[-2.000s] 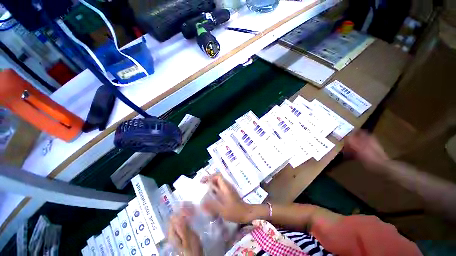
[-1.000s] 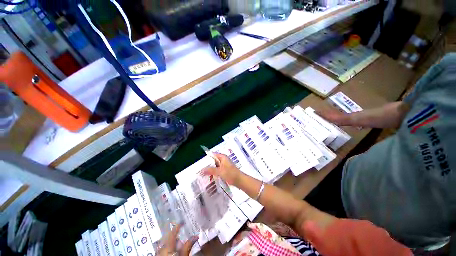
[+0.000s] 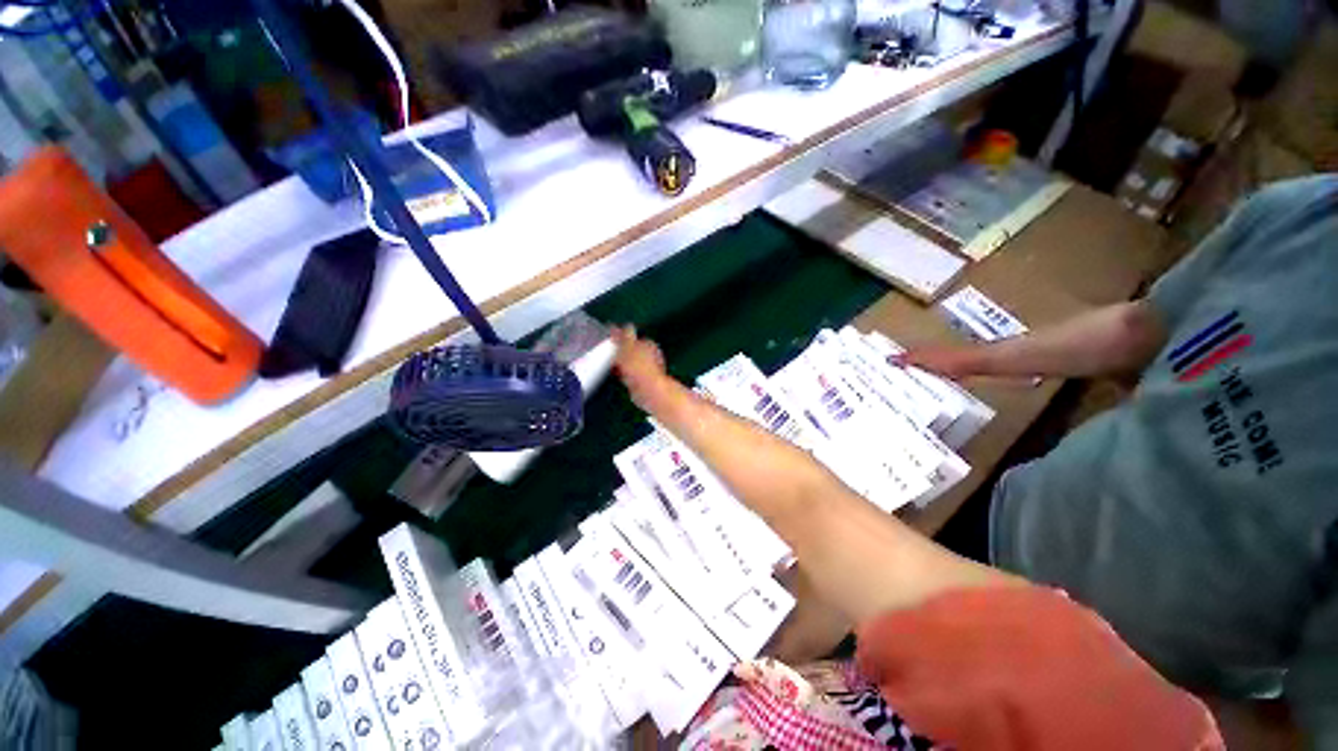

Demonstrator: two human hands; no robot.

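Note:
My right hand [image 3: 637,370], on an arm with an orange sleeve, reaches over the green belt. Its fingers are at the upper end of a white box [image 3: 590,367] with shiny film around it, partly hidden behind the fan. My left hand is not in view. Printed white boxes [image 3: 638,594] lie in overlapping rows in front of me, some barcode side up. More white boxes with round icons [image 3: 352,682] stand in a row at the lower left. Clear crinkly film [image 3: 536,704] lies over boxes at the bottom.
A dark blue fan [image 3: 487,398] hangs over the green belt [image 3: 704,301]. The shelf [image 3: 514,184] holds a drill [image 3: 641,125], an orange case [image 3: 125,279] and a black phone [image 3: 323,301]. Another person's hand [image 3: 954,360] touches the right-hand boxes.
My right hand has moved from the near boxes up and forward to the box behind the fan. My left hand has left the picture. The other person came in at right.

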